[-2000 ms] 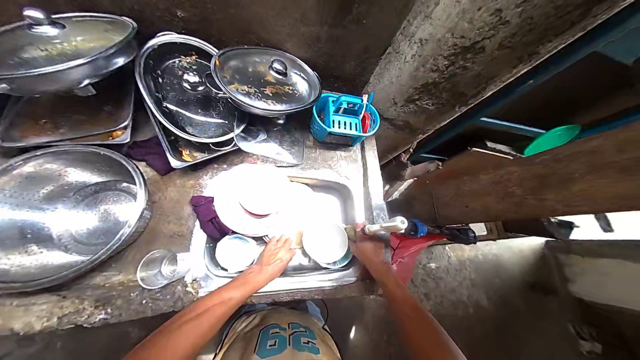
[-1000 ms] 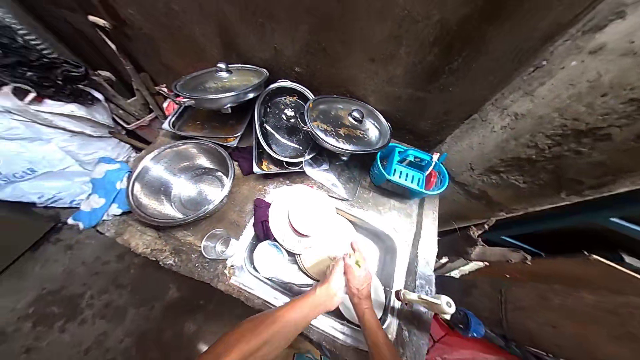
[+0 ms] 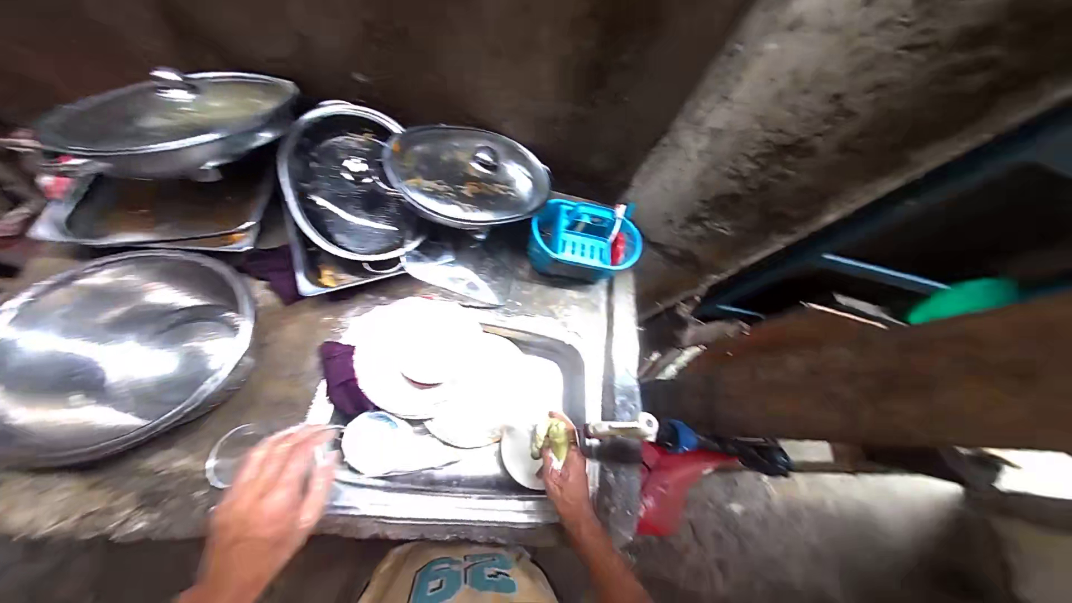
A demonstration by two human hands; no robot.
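My left hand (image 3: 272, 494) is blurred over the counter's front edge, with its fingers at a clear glass (image 3: 228, 456); whether it grips the glass is unclear. In my right hand (image 3: 563, 469) is a yellow-green sponge (image 3: 553, 437), held above a white bowl (image 3: 519, 457) at the right of the metal sink (image 3: 578, 368). White plates (image 3: 394, 343) lie stacked over the sink's left side, washed out by glare. Another pale bowl (image 3: 377, 444) rests by the sink's front left, and a purple cloth (image 3: 343, 381) is beside the plates.
A large metal basin (image 3: 126, 352) stands at the left. Behind are a lidded pan (image 3: 176, 121), trays (image 3: 151, 209), an oval dish (image 3: 347, 184), a glass lid (image 3: 469, 172) and a blue plastic basket (image 3: 584, 243). The faucet (image 3: 624, 427) juts at the right.
My hands, together over the sink one second ago, are now apart. The left has moved left to the glass; the sponge is in the right. The view has swung.
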